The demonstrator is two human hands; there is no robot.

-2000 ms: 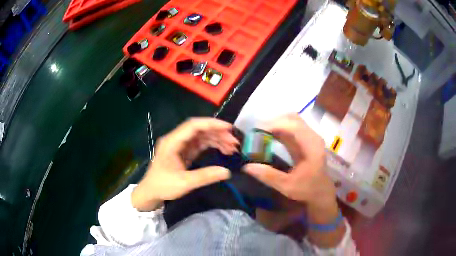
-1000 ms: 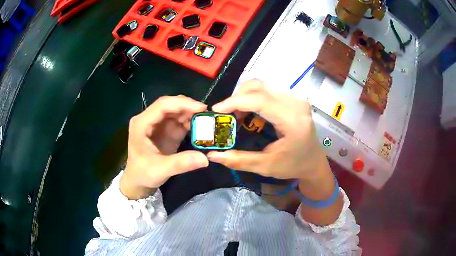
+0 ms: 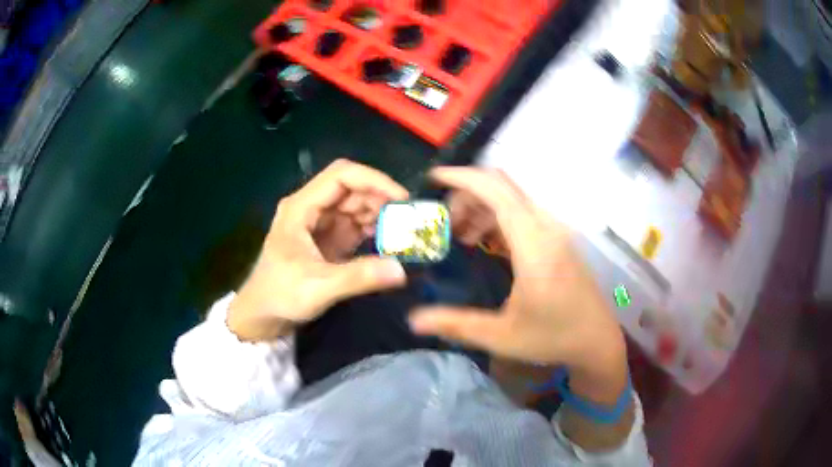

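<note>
A smartwatch case [image 3: 413, 230] with a teal rim, a white block and a yellow-gold area faces up in front of my body. The view is blurred. My left hand [image 3: 315, 251] grips its left side between thumb and fingers. My right hand [image 3: 538, 283] is at its right, with thumb and fingers apart; the thumb is clear of the case below it. Whether my right fingertips touch the upper right edge is hard to tell.
An orange-red parts tray [image 3: 442, 128] with several watch parts lies ahead. Dark parts [image 3: 272, 96] lie left of it on the green mat [image 3: 137, 301]. The white dispensing machine [image 3: 556, 146] at right bears a brown plate [image 3: 665, 132] and a lit green button [image 3: 622, 295].
My right thumb has come away from the case, and the right hand has opened wider. The case stays in my left hand. The whole view has shifted and blurred.
</note>
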